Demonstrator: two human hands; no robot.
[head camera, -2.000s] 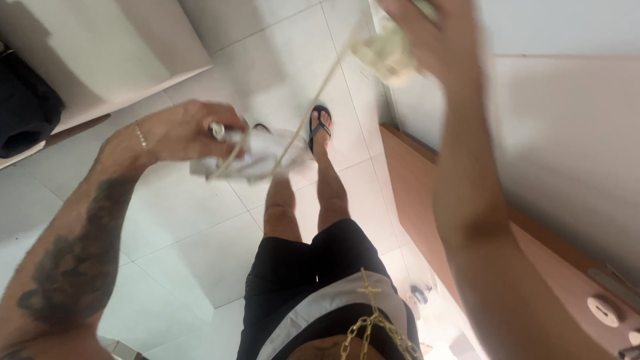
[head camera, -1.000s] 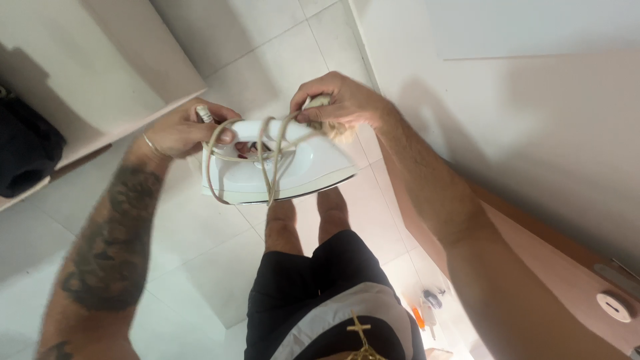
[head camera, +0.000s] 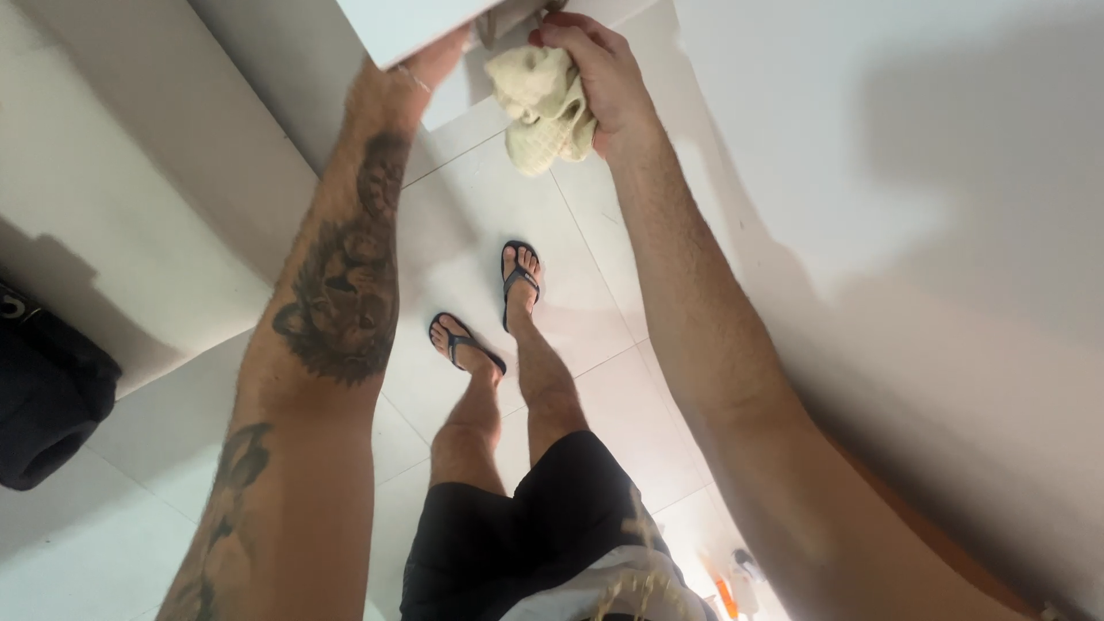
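Observation:
In the head view, my right hand (head camera: 611, 82) is at the top centre, closed around a crumpled pale yellow cloth (head camera: 539, 108) that hangs below its fingers. My left arm reaches up to the top edge, where a white panel (head camera: 405, 26) covers most of my left hand (head camera: 440, 65); only the wrist with a thin bracelet and part of the hand show. What that hand holds is hidden. Between the hands, at the top edge, a bit of a pale loop (head camera: 486, 30) is seen, too little to name surely. The clothes iron is not in sight.
A black fabric item (head camera: 52, 388) hangs at the left beside a pale cabinet-like surface (head camera: 129, 198). A white wall or panel (head camera: 906, 172) stands at the right. My feet in flip-flops (head camera: 520, 276) stand on the tiled floor (head camera: 604, 388). Small items, one orange (head camera: 724, 595), lie at the lower right.
Both hands have moved up and away from my body. A second ago they held a white clothes iron with its cord looped around it; the iron is now out of sight.

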